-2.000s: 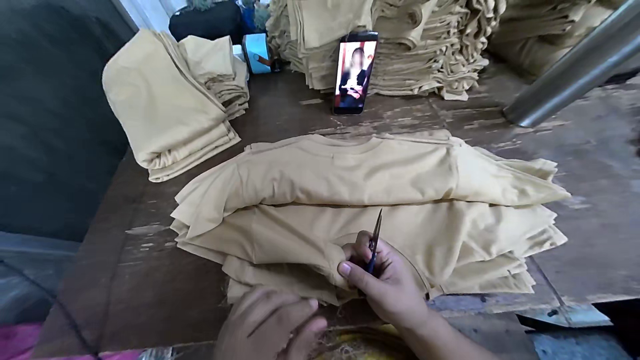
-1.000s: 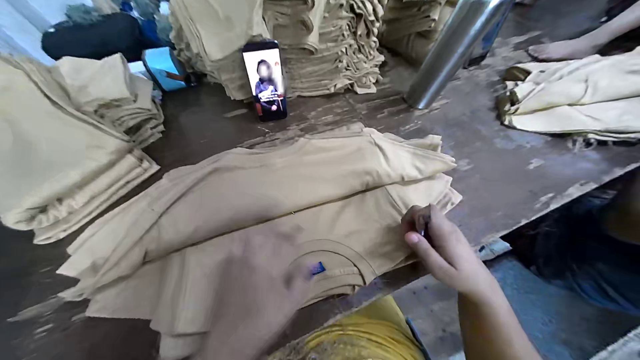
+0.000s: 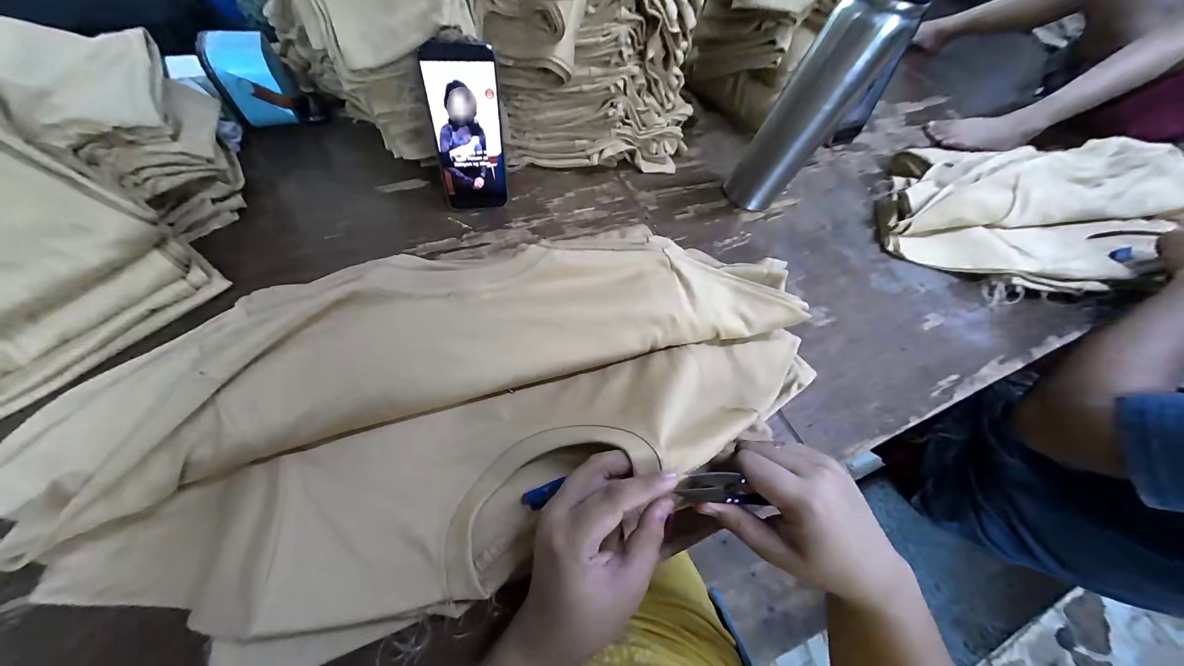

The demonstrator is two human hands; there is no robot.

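Tan T-shirts (image 3: 370,416) lie stacked and folded over at the table's near edge, the top one's round neckline facing me. My right hand (image 3: 805,518) holds small metal thread snips (image 3: 712,487), their blades pointing left. At the neckline, my left hand (image 3: 601,546) pinches the fabric edge between thumb and fingers, right by the blade tips. A small blue label (image 3: 543,494) shows inside the collar, just left of those fingers. Whether the blades touch a thread cannot be made out.
A phone (image 3: 465,129) stands upright behind the shirts. Beside it are tall garment stacks (image 3: 592,83) and a steel bottle (image 3: 814,111). Folded garments (image 3: 83,231) lie left. At right, another person's hand (image 3: 1171,252) is at a cream garment pile (image 3: 1027,203); someone's bare foot (image 3: 980,132) rests beyond.
My left hand has moved from over the shirt front to the neckline edge, and my right hand with the snips is now beside it. The view has shifted right since the earliest frame.
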